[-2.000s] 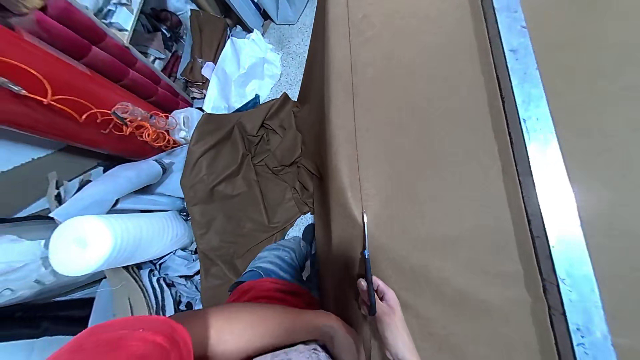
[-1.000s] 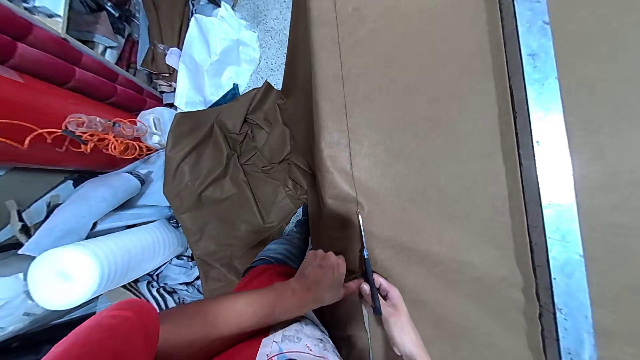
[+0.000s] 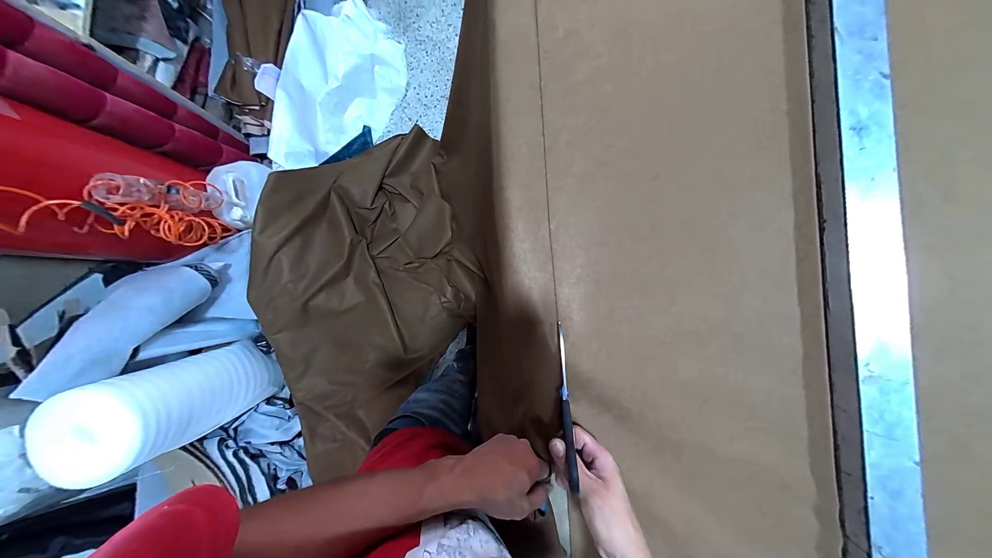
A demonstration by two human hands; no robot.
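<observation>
Brown fabric (image 3: 682, 232) covers the table, with a thin dark line running lengthwise near its left side. My right hand (image 3: 597, 477) is closed around the black handles of a pair of scissors (image 3: 570, 442), whose blades lie along that line, pointing away from me. A narrow gap in the fabric opens below the scissors. My left hand (image 3: 508, 477) is beside the handles, its curled fingers gripping the fabric edge left of the gap; the fingertips are partly hidden. Some of the brown fabric (image 3: 356, 271) hangs in crumpled folds to the left.
A metal strip (image 3: 872, 232) runs lengthwise at the right, over the fabric. At left are a roll of white foam (image 3: 155, 411), a coiled orange hose (image 3: 182, 225) by a red surface, dark red rolls (image 3: 101, 93) and a white sheet (image 3: 333, 85) on the speckled floor.
My left hand, out of clear view two seconds ago, came to the fabric beside the scissors by one second ago and remains there. The right hand still holds the scissors.
</observation>
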